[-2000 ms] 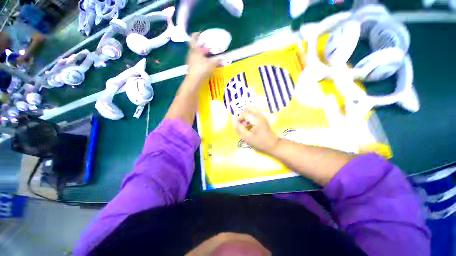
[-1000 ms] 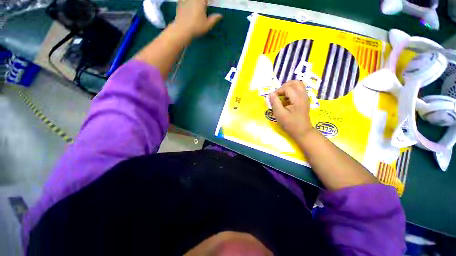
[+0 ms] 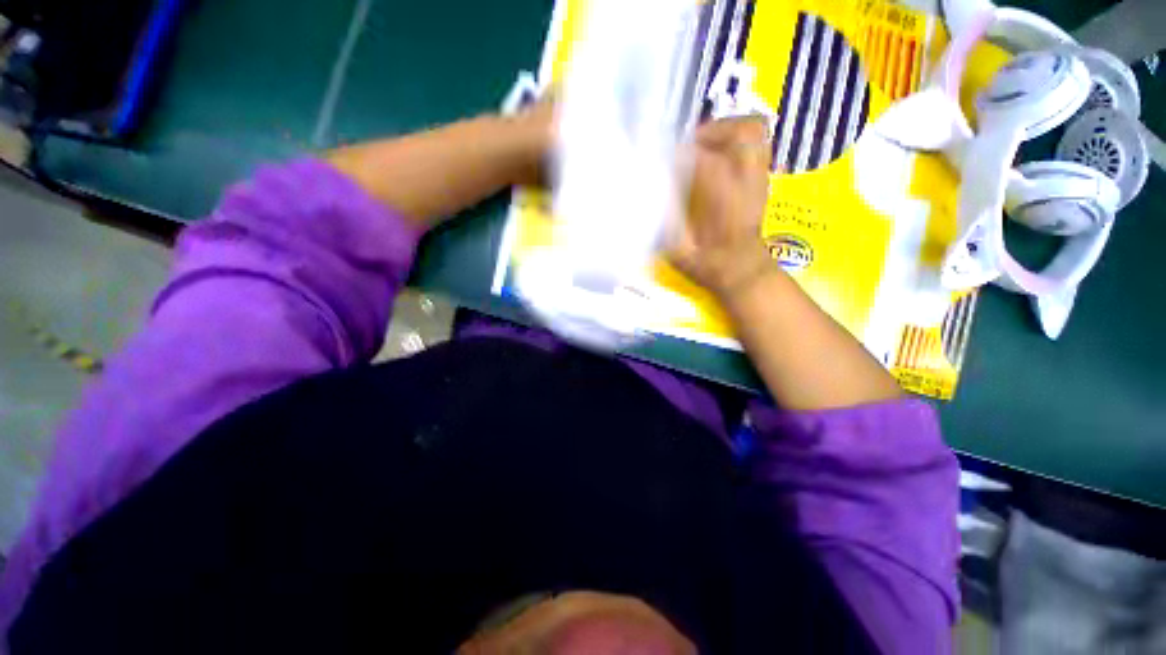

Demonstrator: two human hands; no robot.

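Note:
A white headphone set (image 3: 620, 166), strongly blurred, hangs over the left part of the yellow printed sheet (image 3: 831, 224). Its lower end reaches the sheet's near edge. My left hand (image 3: 540, 138) is at its left side and holds it; the fingers are mostly hidden behind the white shape. My right hand (image 3: 726, 192) is right beside it, over the sheet, with curled fingers. Blur hides whether it grips the headphones or a small thing. Small white pieces (image 3: 733, 87) lie on the striped print above my right hand.
Several white headphones (image 3: 1042, 96) lie tangled at the sheet's right side, partly on it. A dark object with a blue edge (image 3: 143, 71) is at the top left. The green bench's front edge runs close before my body.
My left hand has come back from the far left, bringing a white headphone set over the sheet. My right hand stays over the sheet, now beside the headphones. The view has shifted.

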